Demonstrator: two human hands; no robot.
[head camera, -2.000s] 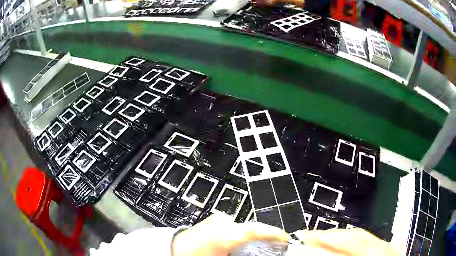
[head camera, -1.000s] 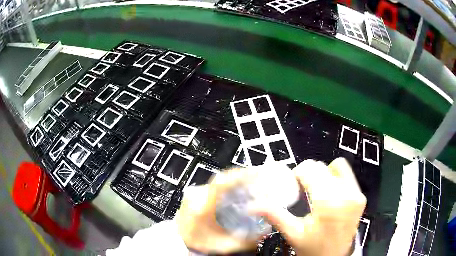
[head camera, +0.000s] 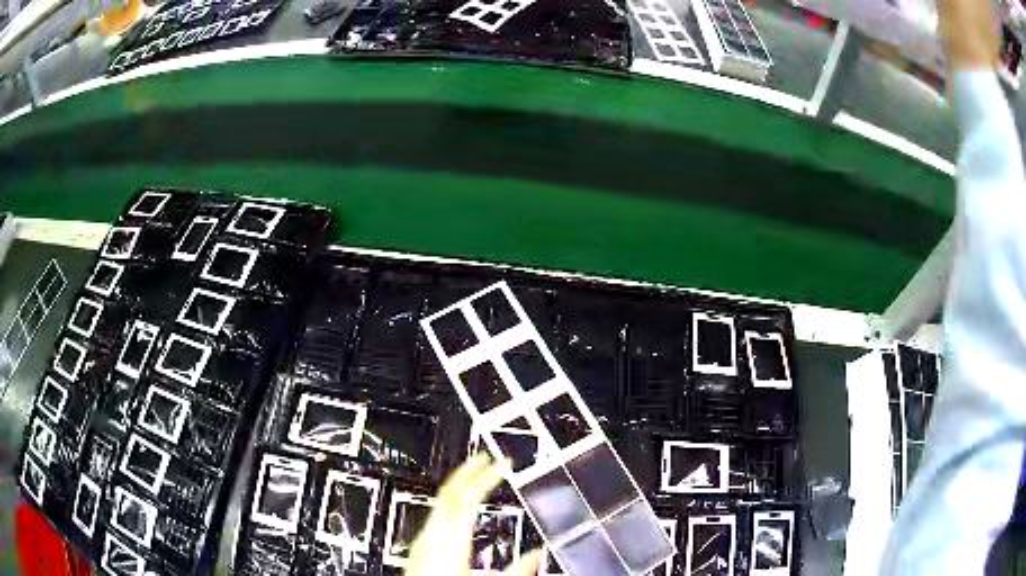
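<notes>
The adhesive sheet (head camera: 548, 422) lies slanted across the black blister tray (head camera: 377, 298). Its upper cells are open windows; its lower cells (head camera: 596, 506) are filled and dark. My left hand (head camera: 456, 518) is at the bottom, partly cut off, beside the sheet's lower left edge, with fingers apart and nothing visible between them. White-bordered parts (head camera: 349, 510) sit in the tray's front pockets, with a few more at right. My right arm stretches up the right side; my right hand (head camera: 970, 34) is at the top edge, cut off, its fingers out of view.
A second tray with white-bordered parts (head camera: 228, 264) adjoins on the left. A stack of sheets (head camera: 869, 450) stands at right, partly behind my sleeve, with a grey-clear scrap (head camera: 830, 509) beside it. A green belt (head camera: 540, 208) runs behind. A red stool (head camera: 43, 548) shows lower left.
My hands have separated: the left is low by the sheet, the right has gone up to the top right. The clear crumpled thing has left them. The view has shifted.
</notes>
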